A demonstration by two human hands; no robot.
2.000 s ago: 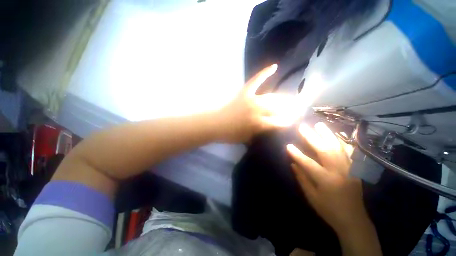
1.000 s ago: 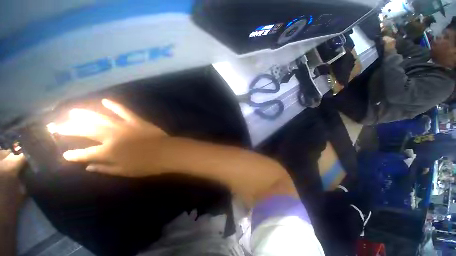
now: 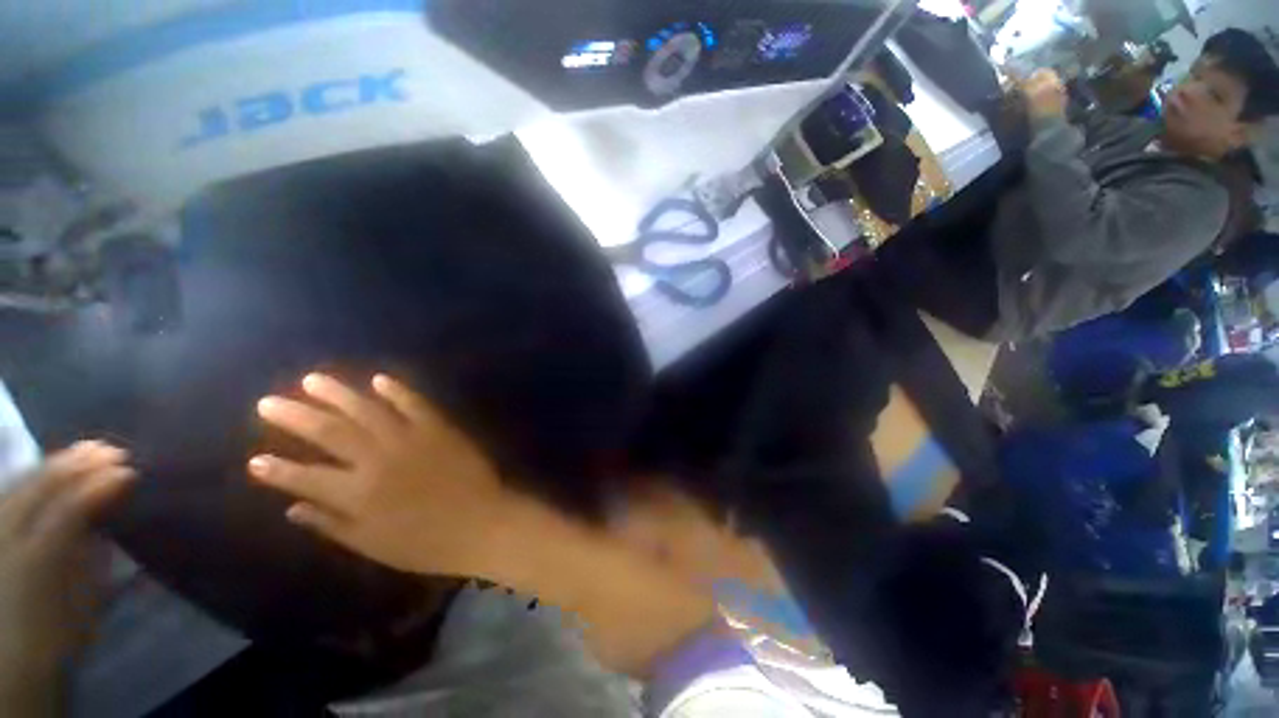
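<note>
A large black cloth panel [image 3: 463, 295] lies under the white machine head [image 3: 295, 119] with "JACK" lettering and drapes over the table's front edge. My right hand [image 3: 379, 470] lies flat on the cloth, fingers spread, holding nothing. My left hand [image 3: 63, 519] is at the lower left, cut off by the picture's edge and blurred. Its fingertips are at the cloth's left part; whether it grips the cloth I cannot tell. The needle area at the far left is dim and blurred.
Scissors [image 3: 680, 253] with dark handle loops lie on the white table right of the cloth. A dark control panel [image 3: 673, 59] is lit above. Another person [image 3: 1122, 211] in grey sits at the upper right. A red object [image 3: 1062, 694] is at the bottom right.
The view has swung right, then shifted slightly. My right hand has drawn back from the needle area toward me. The bright lamp glare no longer shows. More of my left hand shows than one second ago.
</note>
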